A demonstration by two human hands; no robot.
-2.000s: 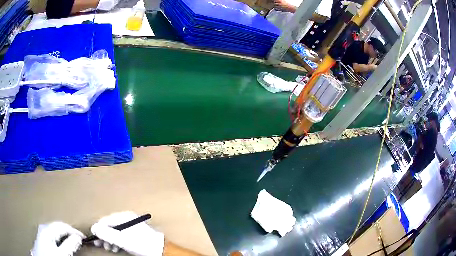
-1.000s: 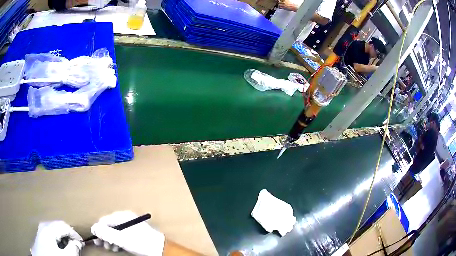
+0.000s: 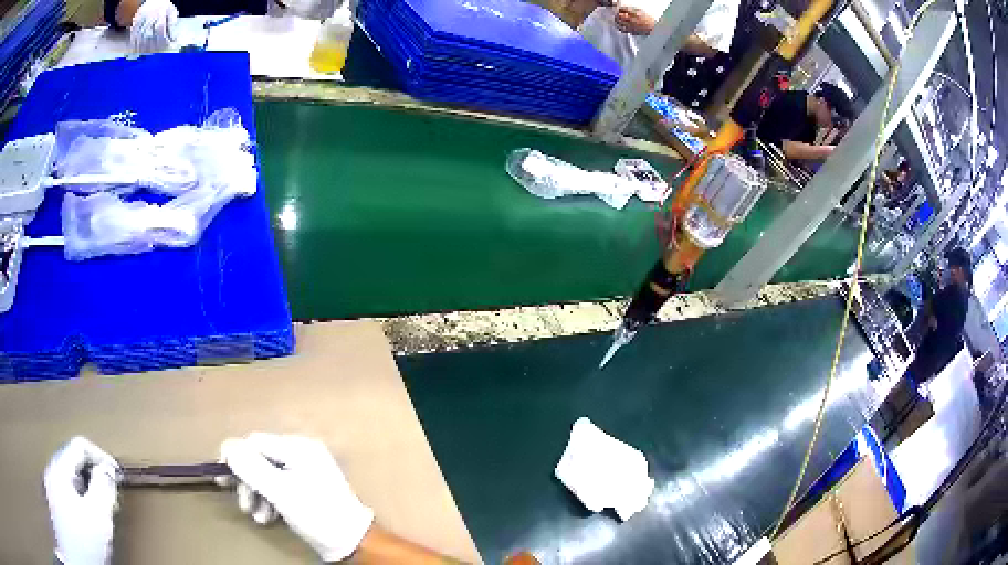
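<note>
My left hand (image 3: 83, 502), in a white glove, is at the lower left and pinches one end of a thin dark stick, possibly tweezers (image 3: 171, 475). My right hand (image 3: 293, 489), also gloved in white, holds the other end. The stick lies level between the two hands, over the tan board (image 3: 221, 386). The fingertips partly hide both of its ends.
Bagged cords with white housings (image 3: 155, 182) lie on a blue sheet stack (image 3: 144, 309). An electric screwdriver (image 3: 652, 292) hangs at centre right. A white crumpled cloth (image 3: 604, 468) lies on the dark belt. A bagged unit (image 3: 586, 180) is on the green belt. People work across the line.
My hands have moved apart and slightly up, and the stick has turned from slanted to level. The bagged unit has moved left along the belt. The hanging screwdriver has swung.
</note>
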